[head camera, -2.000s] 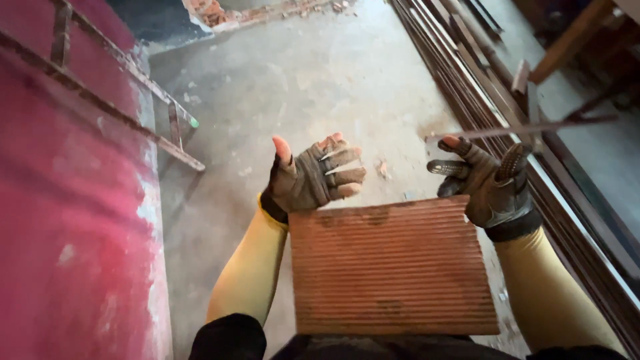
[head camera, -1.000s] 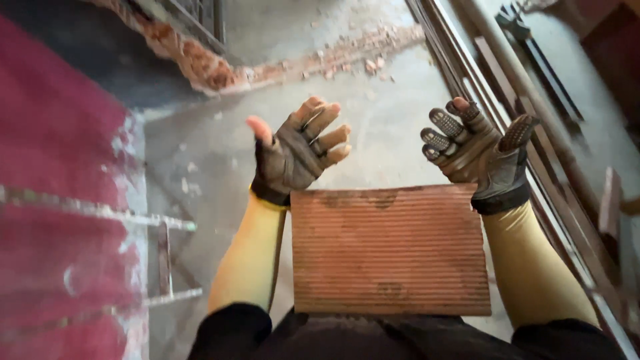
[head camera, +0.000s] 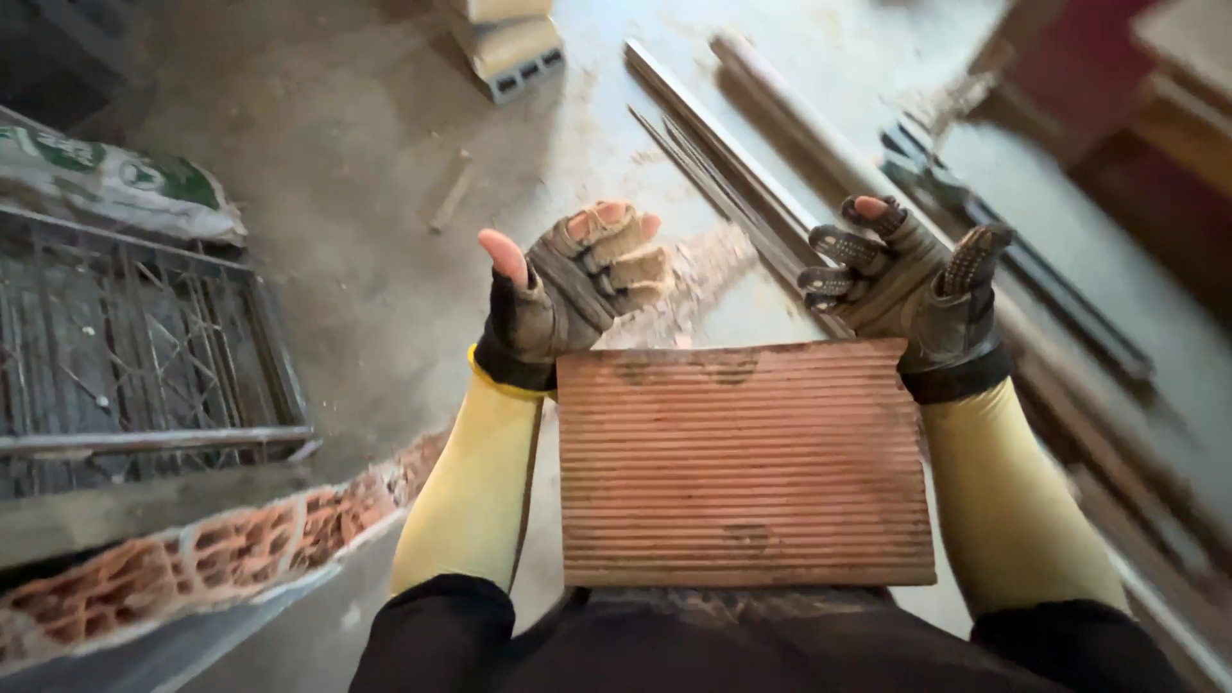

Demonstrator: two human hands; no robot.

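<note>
A ribbed terracotta hollow brick [head camera: 746,467] lies across my forearms, close against my torso. My left hand [head camera: 577,279], in a worn work glove with the thumb tip bare, is beyond the brick's upper left corner, palm up with fingers curled and apart from the thumb. Past the upper right corner is my right hand [head camera: 905,279], in a dark glove with dotted fingers, fingers spread and slightly bent. Neither hand grips anything. Yellow sleeves cover both forearms, and the brick hides part of their inner sides.
Metal bars [head camera: 722,144] and a long pipe [head camera: 799,111] lie on the floor at the right. A metal grille [head camera: 144,337] and a printed sack [head camera: 115,178] are at the left, above a broken brick wall edge [head camera: 241,539]. Blocks [head camera: 510,48] stand ahead.
The view has swung from the red wall and ladder to the grille, sack and blocks. The brick stays on my forearms. My left fingers are more curled than one second ago.
</note>
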